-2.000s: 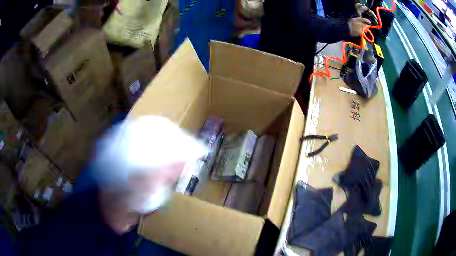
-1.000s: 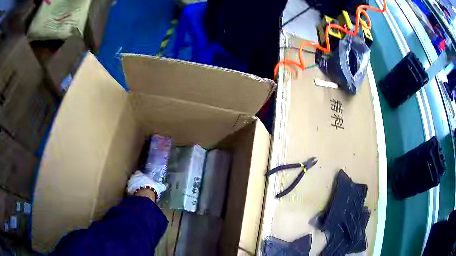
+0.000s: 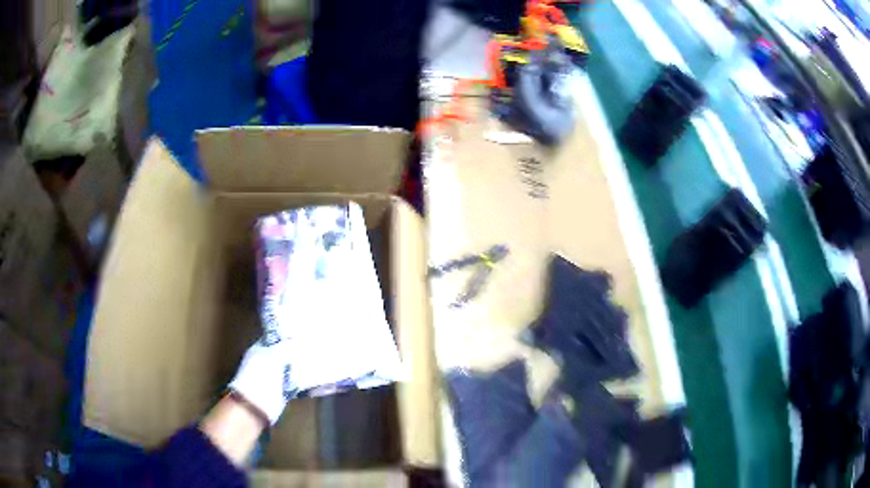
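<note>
My left hand, in a white glove with a dark band at the wrist, holds a shiny white packet by its lower left edge. The packet has a pinkish, patterned side and is over the open brown carton; its contents cannot be told. My right hand is not in view. Black-grey speaker grilles lie overlapping on the bench, right of the carton.
Dark-handled pliers lie open on the bench. An orange coiled hose and a grey bag are at its far end. Black speakers stand on the green conveyor at right. A dark-clothed person stands beyond the carton.
My left hand, reaching into the carton one second ago, now holds the packet raised towards the camera. The view has shifted, so the bench and conveyor appear further left.
</note>
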